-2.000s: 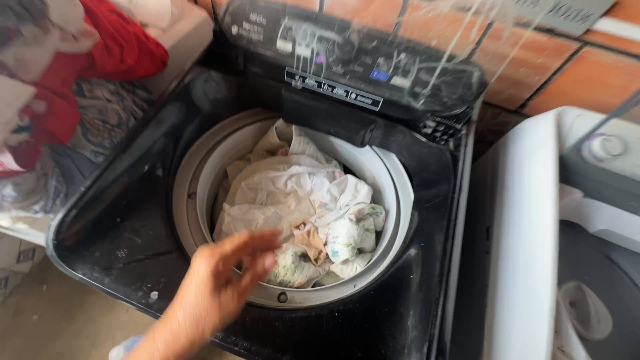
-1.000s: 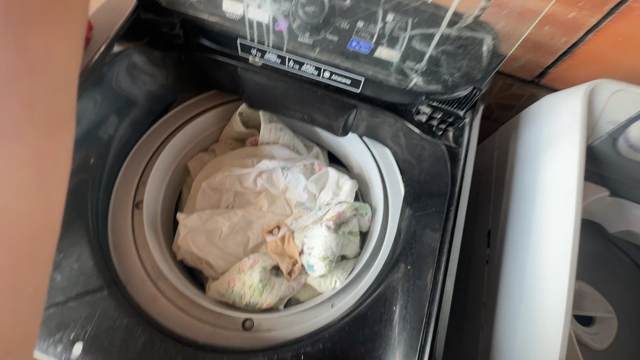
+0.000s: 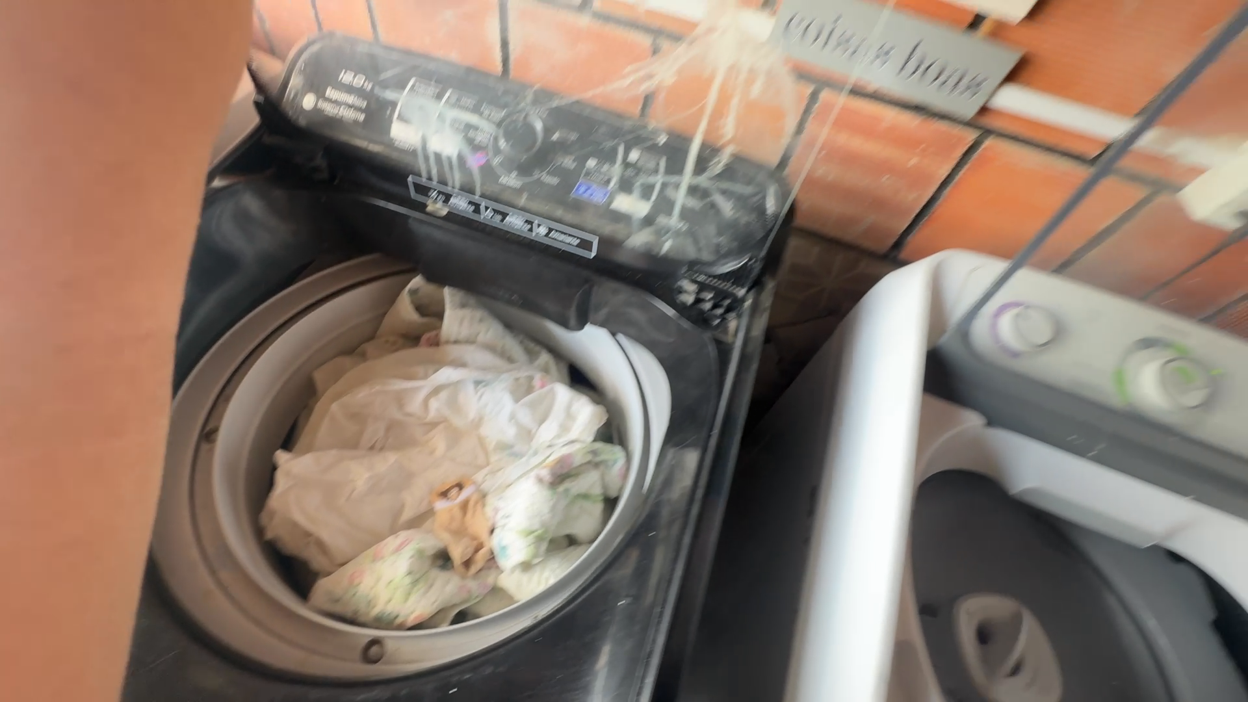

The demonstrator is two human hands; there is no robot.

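Note:
A bare arm, blurred and close to the camera, fills the left edge of the head view and reaches up past the frame's top. Its hand is out of the picture, and the other hand does not show either. Beside the arm stands a black top-loading washing machine with its drum open. Crumpled cream and white laundry lies in the drum, with floral-print cloth and a small tan cloth toward the front. The control panel behind the drum has white streaks and a dial.
To the right is a white washing machine with a dark tub and knobs. An orange tiled wall rises behind both, bearing a grey sign with writing. A dark cord slants down at the right.
The hand seen over the drum two seconds ago is out of view, and an arm now spans the left edge. The view has shifted, showing more wall. The laundry looks unmoved.

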